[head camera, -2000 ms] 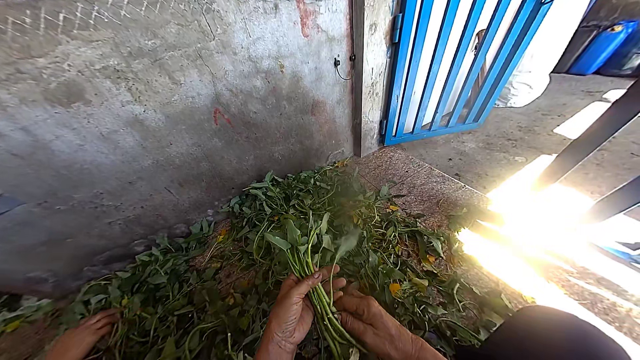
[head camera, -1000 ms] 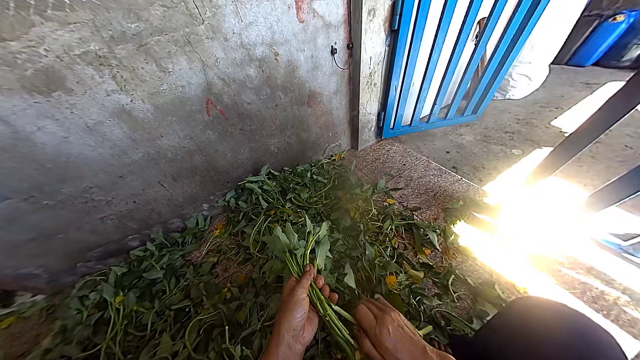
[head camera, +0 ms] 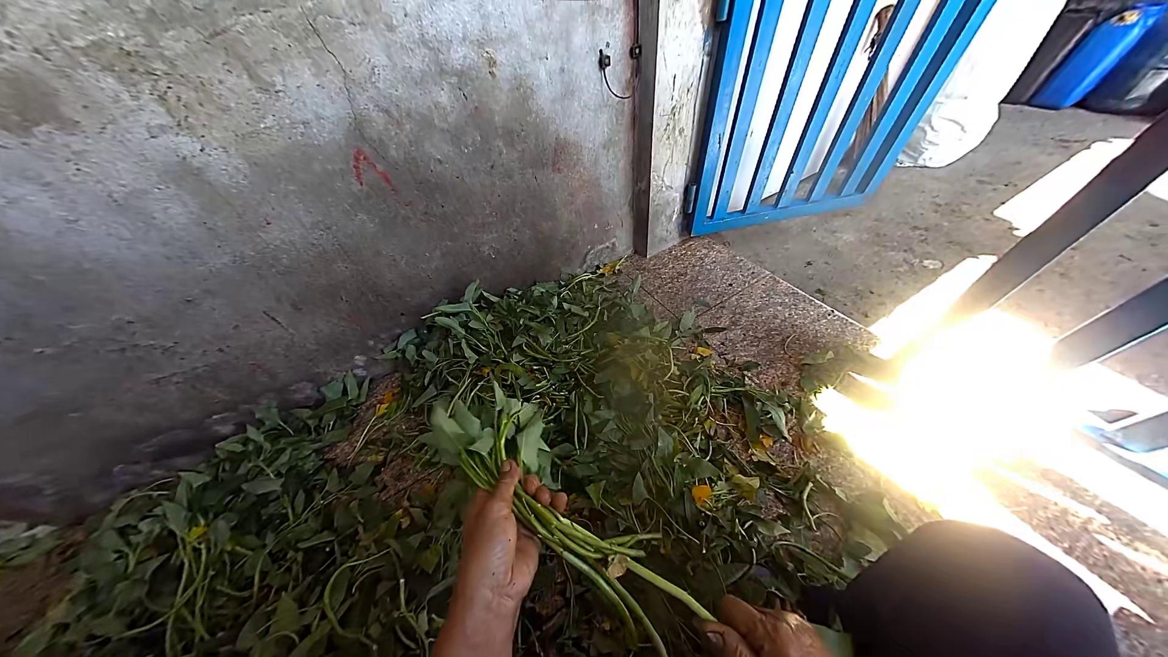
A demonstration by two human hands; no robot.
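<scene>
My left hand (head camera: 506, 538) is closed around a bunch of leafy green stems (head camera: 584, 547), with the leaves standing up past the thumb and the pale stem ends pointing down to the right. At the bottom edge, my right hand (head camera: 762, 630) is partly cut off by the frame. Its fingers touch the end of one thick stem of the bunch; whether they grip it is hard to tell. Around both hands lies a wide heap of cut leafy greens (head camera: 566, 338) with some yellow leaves.
A rough concrete wall (head camera: 274, 182) rises behind the heap at the left. A blue metal gate (head camera: 785, 214) stands beyond a speckled stone slab (head camera: 757, 310). Dark metal bars (head camera: 1068, 219) cross the sunlit right side. My dark-clothed knee (head camera: 976, 593) is at the lower right.
My right hand has moved down and to the right, away from my left hand. Another hand seen at the lower left two seconds ago is out of view.
</scene>
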